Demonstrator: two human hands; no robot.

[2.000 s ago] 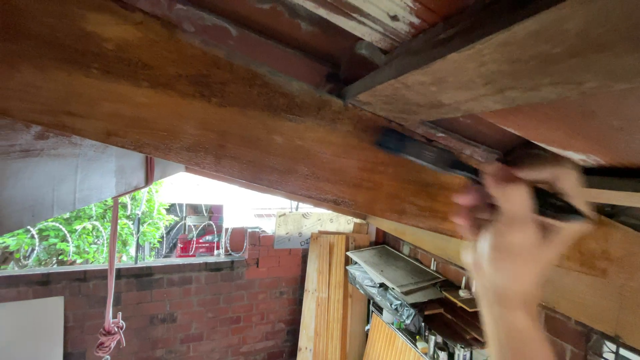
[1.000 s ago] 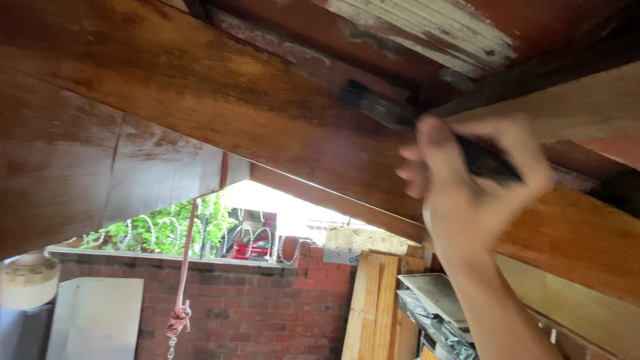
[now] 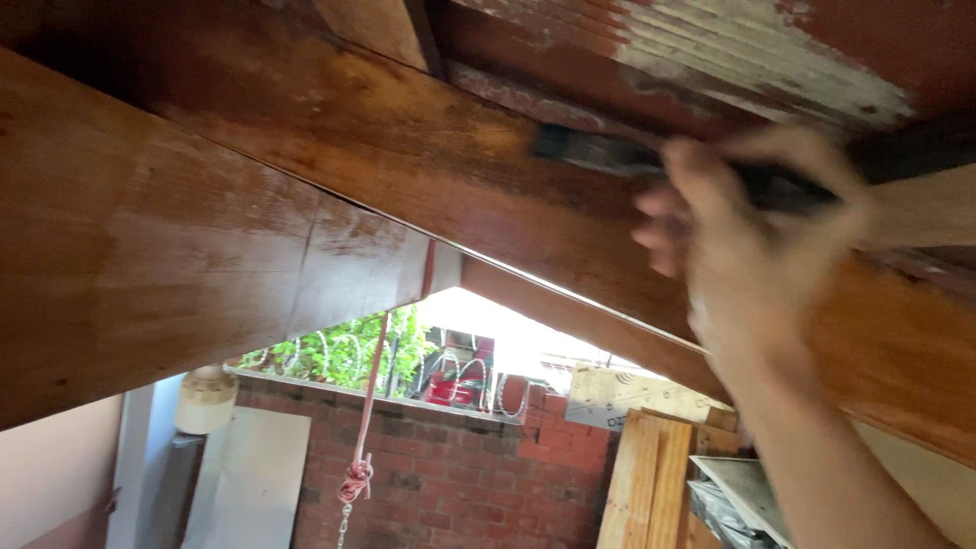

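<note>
My right hand (image 3: 762, 206) reaches up from the lower right, its fingers closed around the dark handle of a paintbrush (image 3: 602, 152). The brush points left, and its dark bristles lie against the upper part of a brown wooden beam (image 3: 488, 175). Both hand and brush are blurred. Around the bristle tips the beam's surface is darker and patchy, with a glossy look in places. A broad brown wooden panel (image 3: 206, 229) with a wet-looking sheen meets the beam at the left. My left hand is outside the view.
Close above the hand are reddish roof boards with peeling white paint (image 3: 732, 53) and a crossing timber (image 3: 923, 206). A rope (image 3: 371, 389) with a knot and chain hangs below. Behind stand a brick wall (image 3: 457, 473), razor wire, leaning wooden boards (image 3: 648, 480) and a lamp (image 3: 206, 398).
The view has swung left along the beam. My right hand has moved leftward along the beam with the brush still in it, and more of the glossy panel shows at the left.
</note>
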